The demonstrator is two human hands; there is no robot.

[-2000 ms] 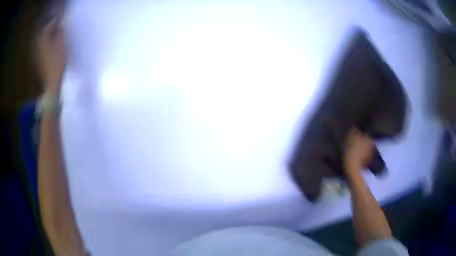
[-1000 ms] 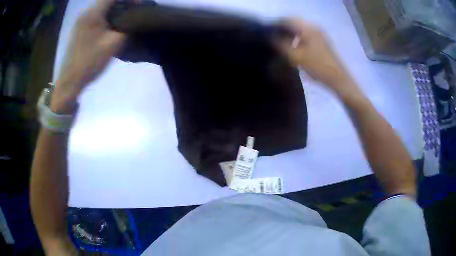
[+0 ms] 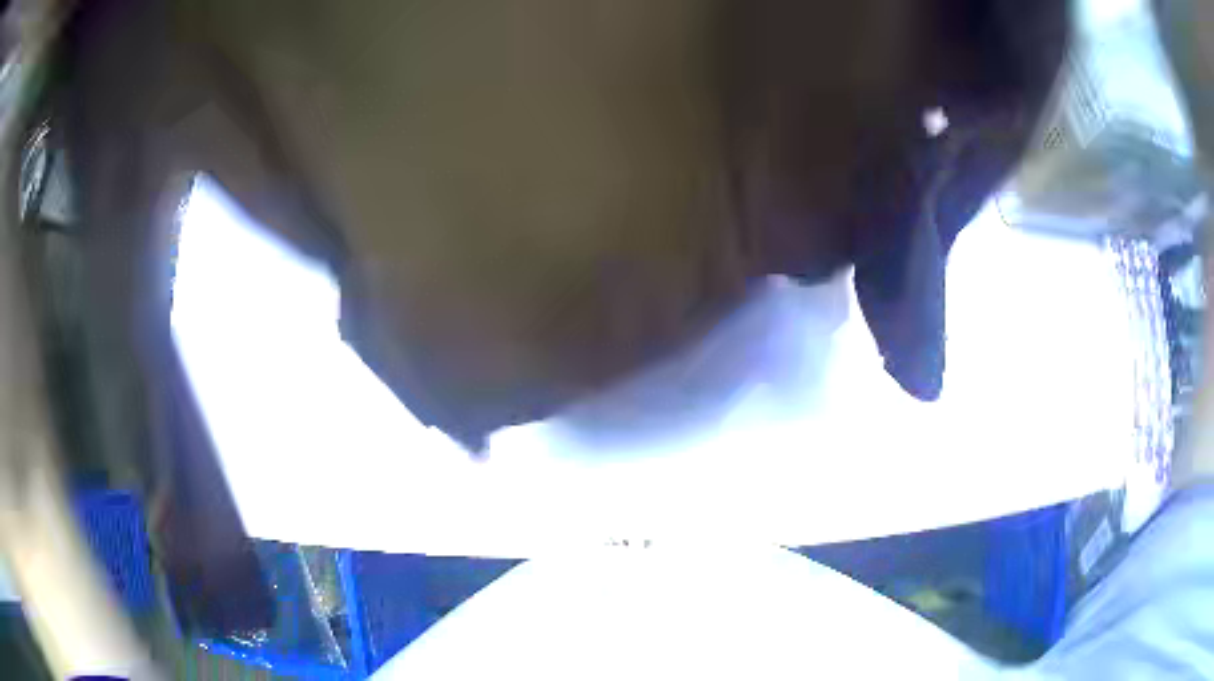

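Note:
The brown garment (image 3: 533, 200) is raised close to the camera, blurred, and fills the upper and middle view. One narrow part, likely a sleeve, hangs at the left past the table's edge. Another dark pointed part hangs at the right over the white table (image 3: 1038, 386). A small pale dot shows on the garment at the upper right. My forearms show blurred at the far left and far right edges. Both my hands are out of the picture, so their grip does not show. The hang tags cannot be made out.
A plastic-covered cardboard box (image 3: 1112, 186) stands at the upper right. A sheet of purple round stickers (image 3: 1145, 359) lies along the table's right edge. Blue crates (image 3: 349, 605) are below the table's front edge at the left, with shiny plastic inside. More blue shows below right.
The brown garment has been lifted from the table towards the camera and spread wider, with narrow parts now hanging down. Both my hands have moved out of the picture.

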